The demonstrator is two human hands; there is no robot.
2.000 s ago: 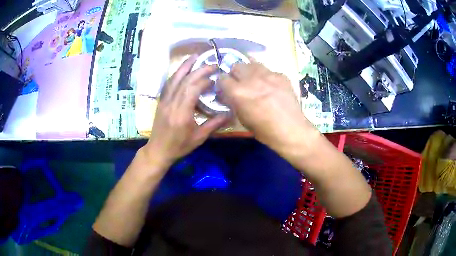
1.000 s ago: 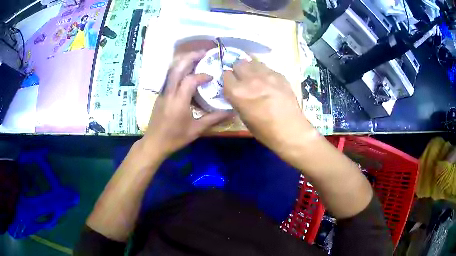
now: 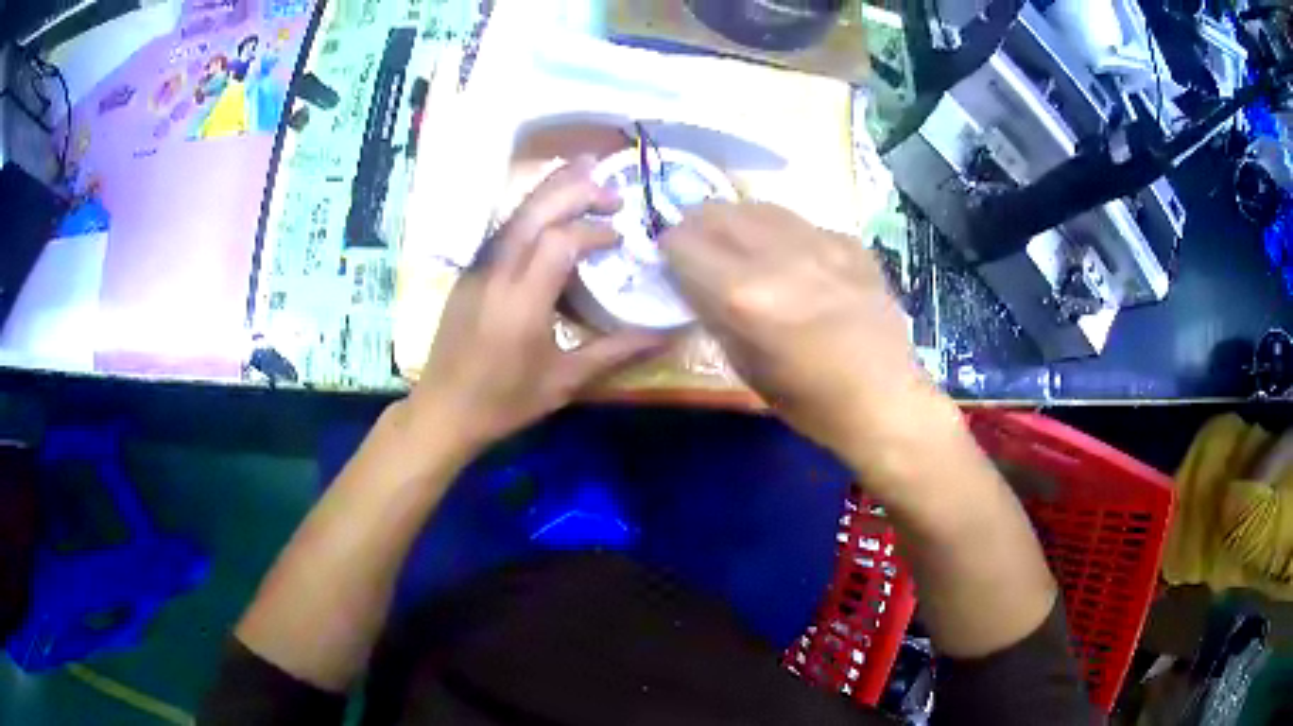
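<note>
A round white disc-like base (image 3: 625, 288) lies on the bright yellowish pad (image 3: 794, 114) near the bench's front edge. Dark lead wires (image 3: 648, 177) stand up from around its middle. My left hand (image 3: 513, 315) is around the disc's left side, fingers on its upper left rim and thumb at its lower edge. My right hand (image 3: 777, 295) is over the disc's right side, its fingertips pinched together near the wires. What the right fingertips hold, if anything, is hidden by the hand and blur.
A pink sheet (image 3: 170, 213) with cartoon figures and green printed paper (image 3: 340, 185) lie left. Pale metal blocks (image 3: 1028, 185) with a black cylindrical tool (image 3: 1056, 192) stand right. A round grey tub (image 3: 766, 17) is behind the pad. A red basket (image 3: 1085, 539) is below the bench, right.
The disc and both hands have shifted slightly right. My right hand has moved down and right a little, so more of the dark wires shows.
</note>
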